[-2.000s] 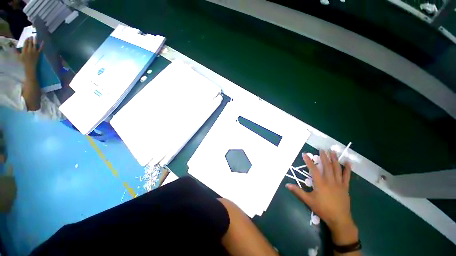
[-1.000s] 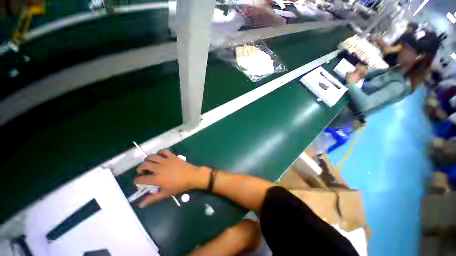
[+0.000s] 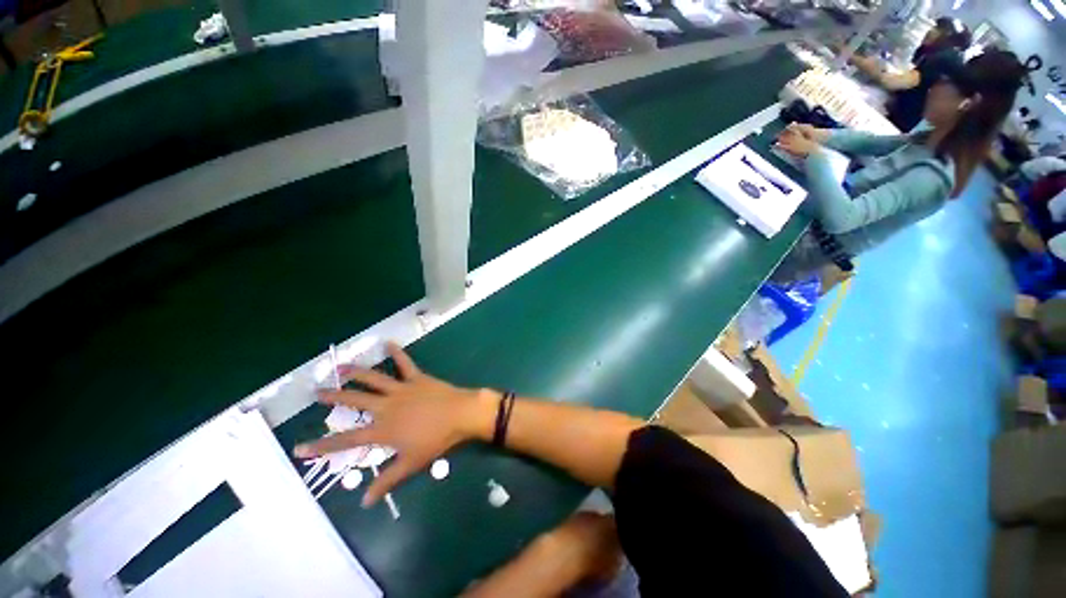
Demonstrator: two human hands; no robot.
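Note:
My right hand (image 3: pixel 403 421) comes in from the right, palm down with its fingers spread, over white scrap strips (image 3: pixel 337 470) and small white discs (image 3: pixel 440 468). It grips nothing that I can see; the palm hides part of the pile. A stack of white die-cut inserts (image 3: pixel 275 526) lies just left of my fingertips, its long slot showing, cut off by the lower edge. My left hand is not in view; a piece of bare skin, perhaps a forearm, shows at the bottom edge.
A pale upright (image 3: pixel 442 175) stands on the bench rail (image 3: pixel 561 228). Behind the rail lies a clear bag of off-white pieces (image 3: pixel 569 146). A white box (image 3: pixel 752 189) is further right, near a person in a green top (image 3: pixel 877 187). An open brown carton (image 3: pixel 760 461) stands beside the bench.
The view has swung to the right along the bench. Since a second ago my right hand has spread its fingers wider over the scrap, and more strips show below it.

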